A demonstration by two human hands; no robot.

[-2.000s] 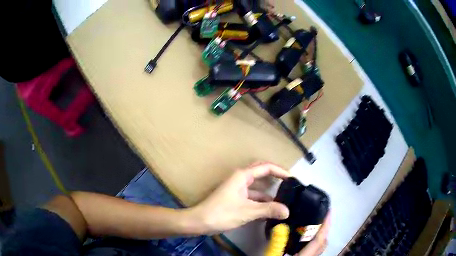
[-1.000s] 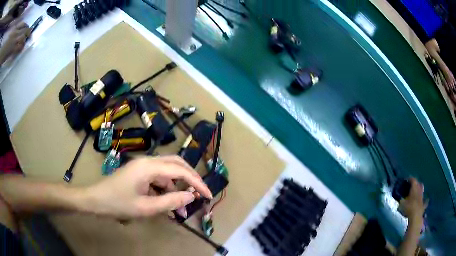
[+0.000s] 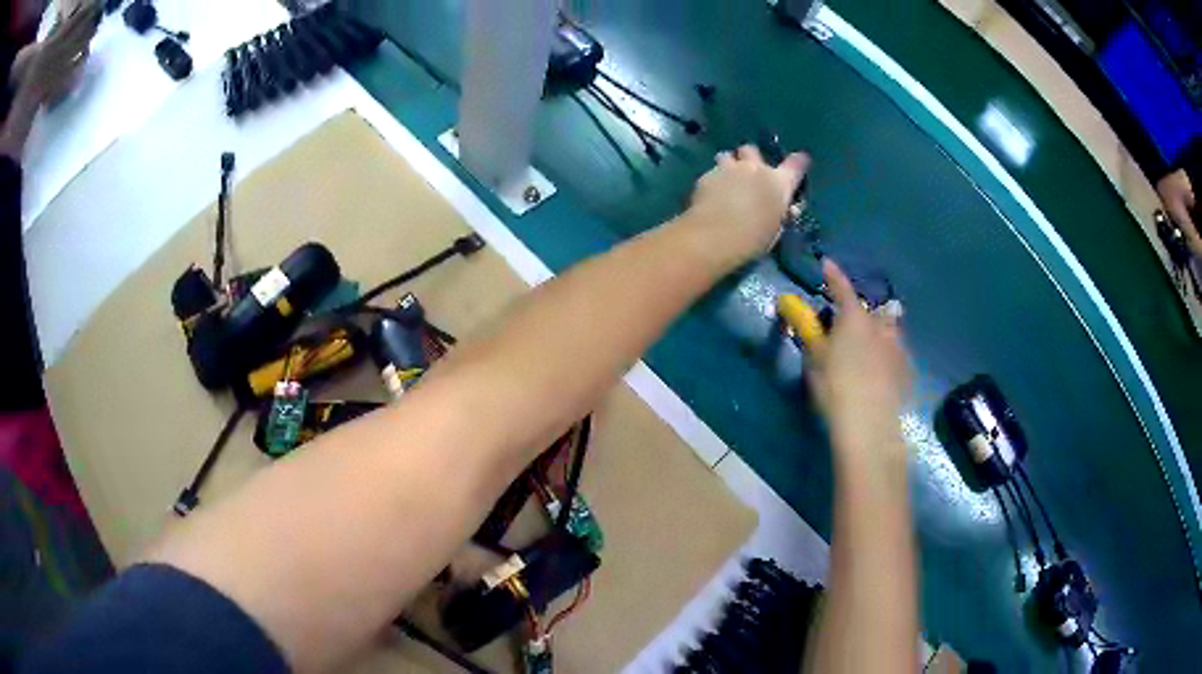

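Observation:
My left hand (image 3: 745, 204) reaches over the green belt, its fingers curled on a black unit (image 3: 795, 208) that they largely hide. My right hand (image 3: 859, 349) is blurred, beside a second dark unit (image 3: 870, 286) on the belt. It holds a yellow-handled tool (image 3: 800, 319) with the index finger extended. Dark leads lie between the two units. On the cardboard sheet (image 3: 119, 395) lie several black shells (image 3: 297, 279) with green circuit boards (image 3: 286, 419), yellow battery packs and leads. My left forearm covers part of this pile.
A pale post (image 3: 508, 105) stands at the belt's near edge. More black units (image 3: 982, 428) with leads lie on the belt (image 3: 659, 316). Black ribbed parts (image 3: 297, 59) stand at the upper left; more (image 3: 758, 619) are at the bottom. Other people's hands show at the upper left and right edge (image 3: 1177, 198).
My left hand has moved from above the pile out over the belt. My right hand with the yellow-handled tool has come into view there. The units on the belt appear lower in the picture.

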